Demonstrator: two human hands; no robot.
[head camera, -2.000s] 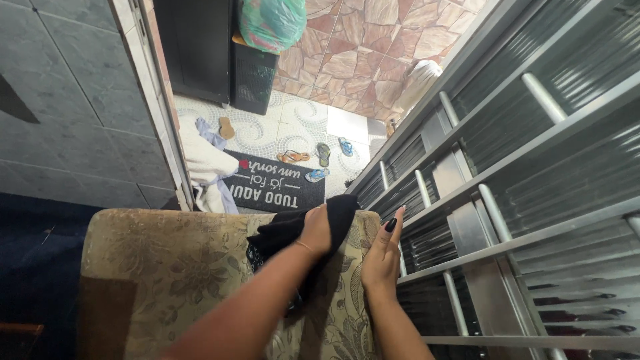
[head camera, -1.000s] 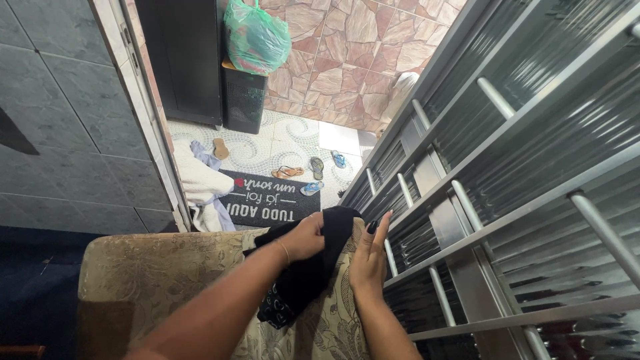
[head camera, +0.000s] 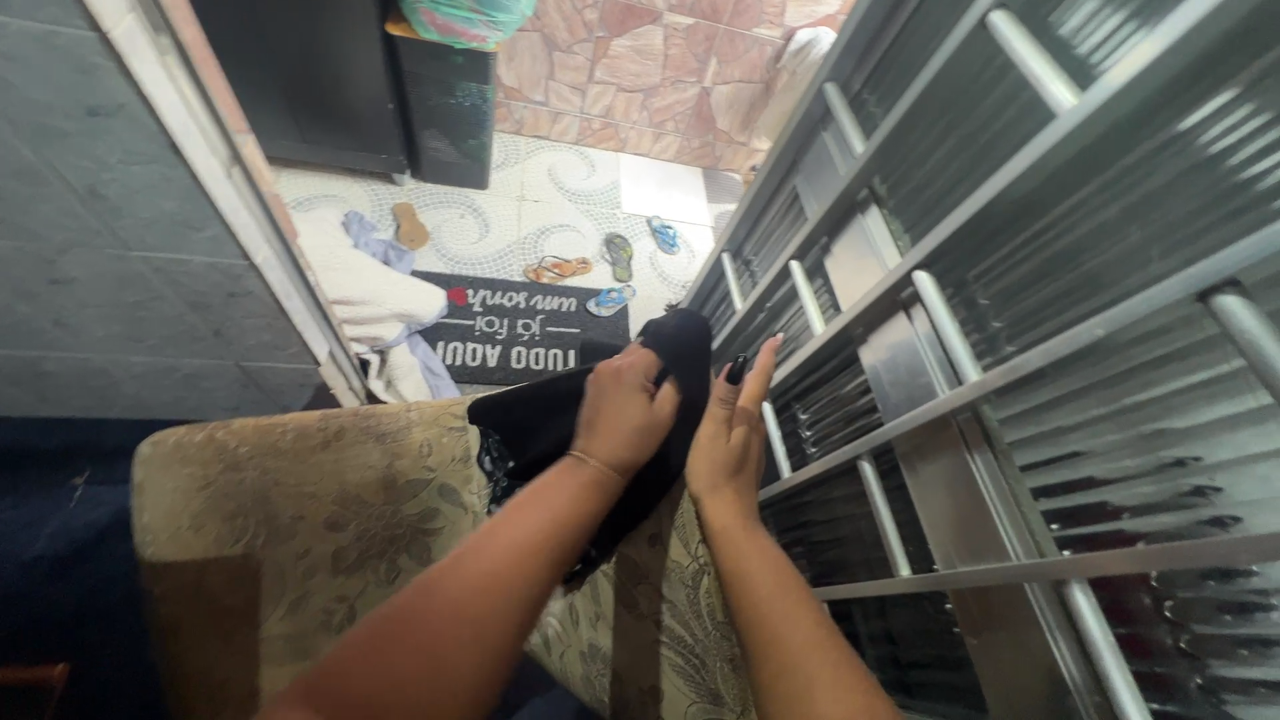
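A black cloth (head camera: 530, 415), with a patterned part at its lower edge, lies bunched over the end of a floral upholstered seat or backrest (head camera: 300, 500). My left hand (head camera: 625, 410), with a thin bracelet at the wrist, is closed on the cloth's upper part. Just right of the cloth, my right hand (head camera: 735, 430) is raised with its fingers extended and apart, beside the metal door; dark polish shows on one nail. Whether its palm touches the cloth cannot be told. The underside of the cloth is hidden.
A metal door with ribbed glass panes (head camera: 960, 400) rises close on the right. Beyond the upholstery lie a dark doormat with lettering (head camera: 510, 325), several flip-flops (head camera: 618, 257) and a white towel (head camera: 370, 290). A black bin (head camera: 445, 120) stands farther off; a tiled wall (head camera: 120, 250) is left.
The black cloth has been shifted about on the upholstery and its folds have changed. My left hand stays on it, while my right hand remains raised beside the door.
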